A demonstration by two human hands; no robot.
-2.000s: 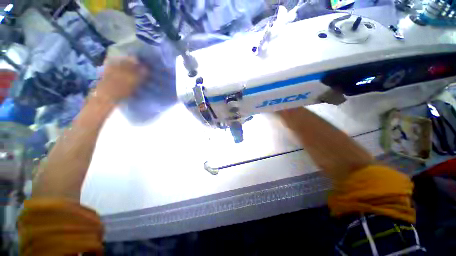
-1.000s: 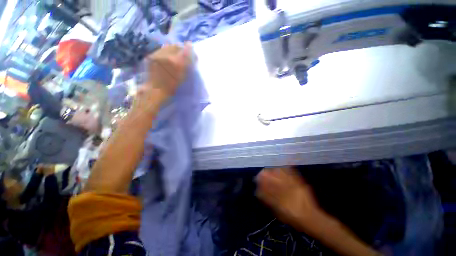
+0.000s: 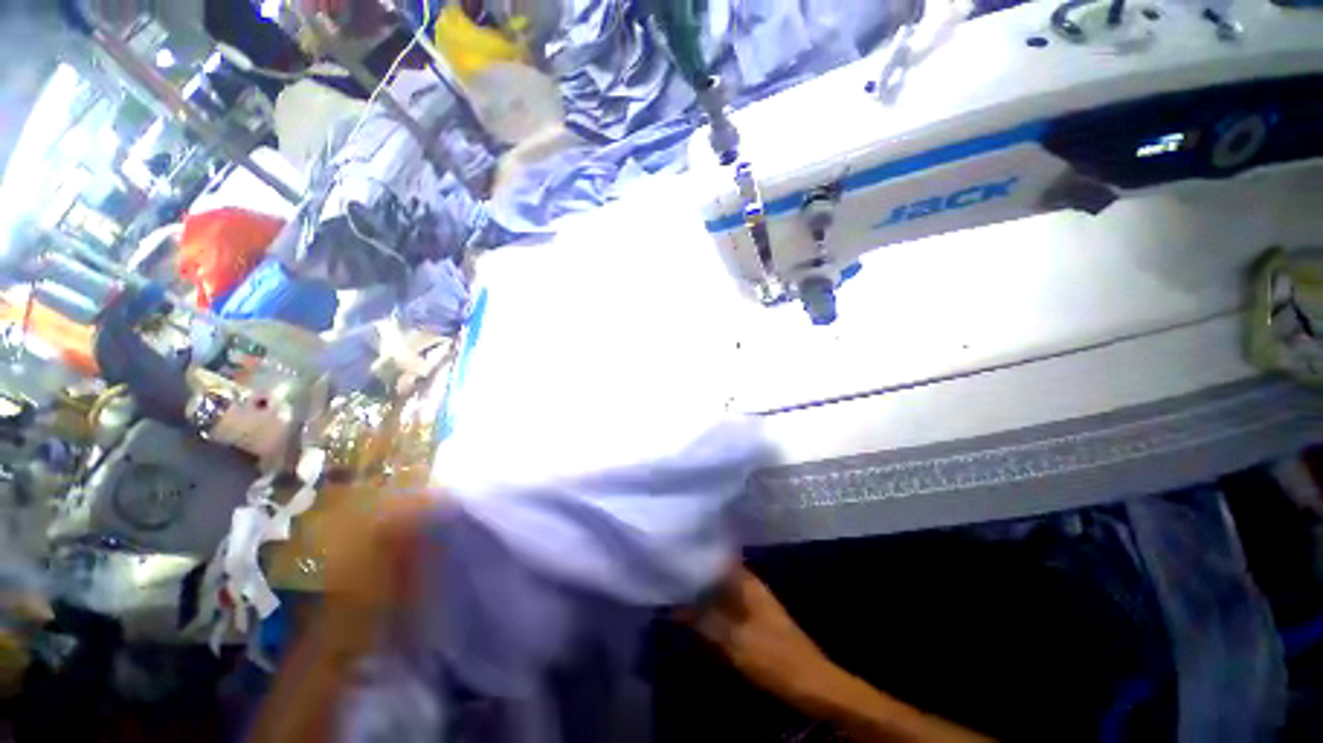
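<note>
A blue garment piece [image 3: 580, 559] hangs bunched over the table's front left edge, blurred by motion. My left hand [image 3: 380, 559] is at its left side, strongly blurred; the cloth lies against it and the fingers cannot be made out. My right hand [image 3: 733, 617] is at the cloth's right side, below the table edge, with its fingertips partly hidden by the cloth. The white sewing machine [image 3: 929, 189] with "JACK" lettering stands at the right; no cloth shows under its needle end.
Heaps of blue garments [image 3: 595, 66] lie behind the table. A yellowish tray [image 3: 1288, 322] is at the right edge. A printed ruler [image 3: 987, 472] runs along the table front. Another grey machine [image 3: 160, 486], an orange-red item [image 3: 229, 250] and white strips [image 3: 254, 559] are at the left.
The garment was first behind the machine's left side, then over the table's left edge; it is now at the front left. My left hand has come down towards me. My right hand is now beside the cloth.
</note>
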